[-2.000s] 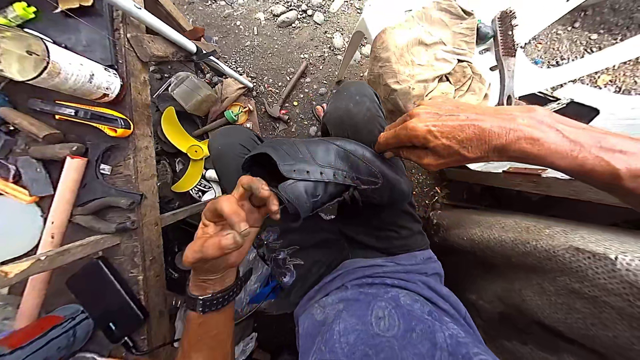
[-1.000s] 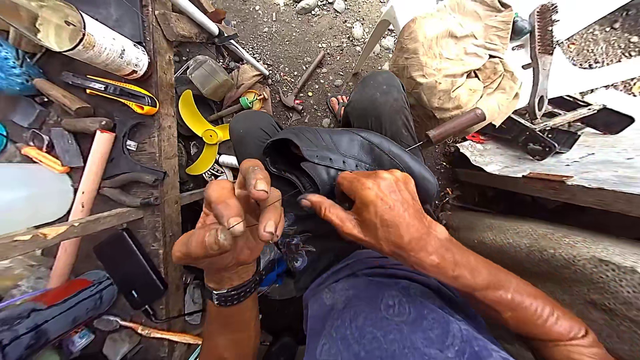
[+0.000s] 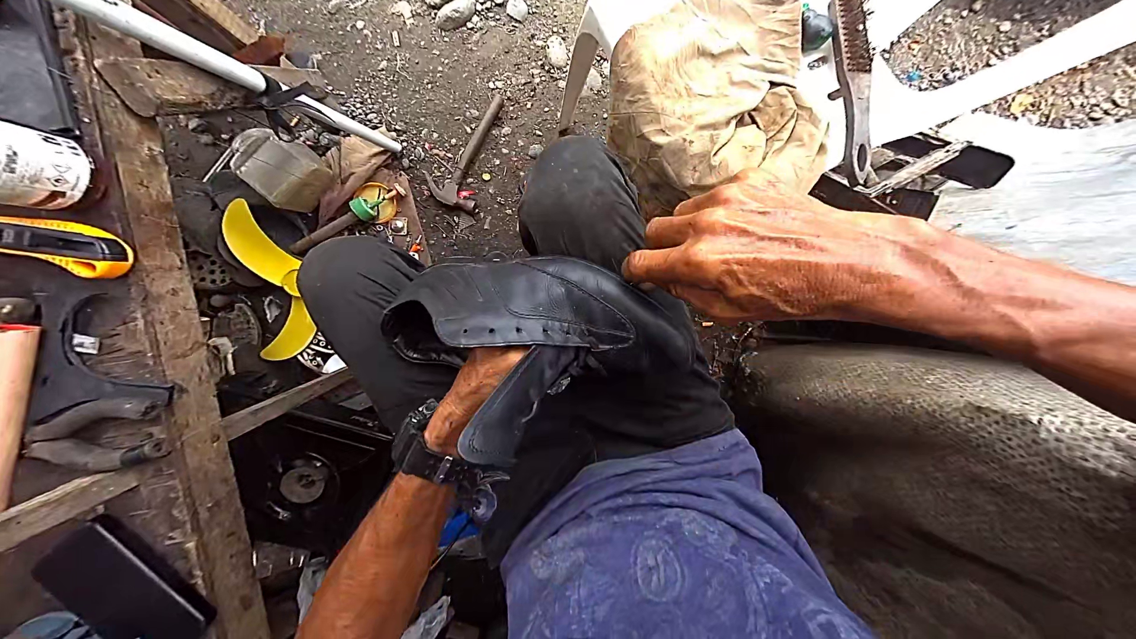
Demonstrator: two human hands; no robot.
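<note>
A black leather shoe (image 3: 550, 306) lies across my lap with its eyelet flap facing me and its toe to the right. My left hand (image 3: 484, 373) reaches inside the shoe beneath the eyelet flap; its fingers are hidden, and a dark strap is on the wrist. Beside the toe, my right hand (image 3: 719, 253) has its fingers bent and thumb near the fingertips. Whether it pinches something thin, I cannot tell.
At left, a wooden bench (image 3: 169, 328) bears a yellow utility knife (image 3: 67, 248), pliers (image 3: 93, 435) and a black phone (image 3: 124, 577). A claw hammer (image 3: 466, 160) lies on the ground. A yellow fan blade (image 3: 284, 275) stands beside my knee. A wire brush (image 3: 854, 89) rests on a white plastic chair (image 3: 985, 75).
My left hand, raised beside the shoe before, has gone inside it. My right hand has moved from over the shoe to beyond its toe. The wooden-handled tool seen there is no longer visible.
</note>
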